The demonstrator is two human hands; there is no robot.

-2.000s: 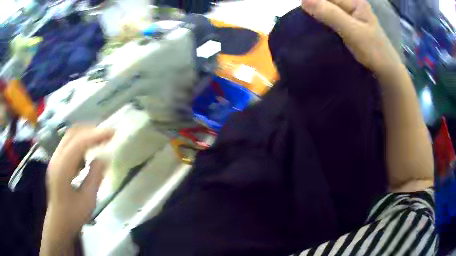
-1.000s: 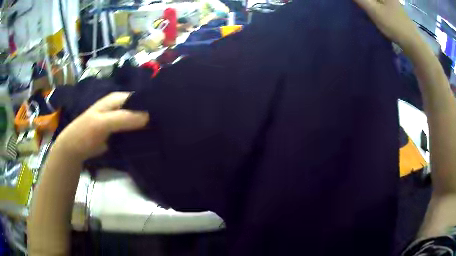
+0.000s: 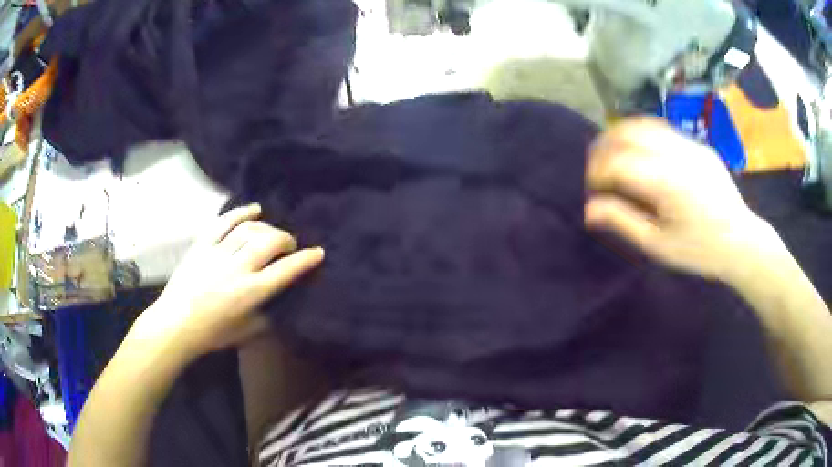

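A dark, nearly black garment (image 3: pixel 438 246) lies spread across the front of the table and over my lap. More dark cloth (image 3: pixel 265 64) is bunched at the upper left. My left hand (image 3: pixel 242 274) lies on the garment's left side, thumb on top, gripping its edge. My right hand (image 3: pixel 661 196) pinches the garment's right edge, its fingers curled and slightly blurred. The pale sewing machine head (image 3: pixel 652 41) stands beyond my right hand. The needle area cannot be made out.
A blue parts tray (image 3: pixel 707 128) sits right of the machine, beside an orange sheet (image 3: pixel 766 137) with a dark shape on it. The white table (image 3: pixel 155 196) shows at left. An orange basket (image 3: pixel 35 96) and part of a yellow bin (image 3: pixel 7 246) are at the far left edge.
The garment, held up high a second ago, has come down over the table and lap. My right hand has moved down and left. The view has tilted down, showing the machine and tray again.
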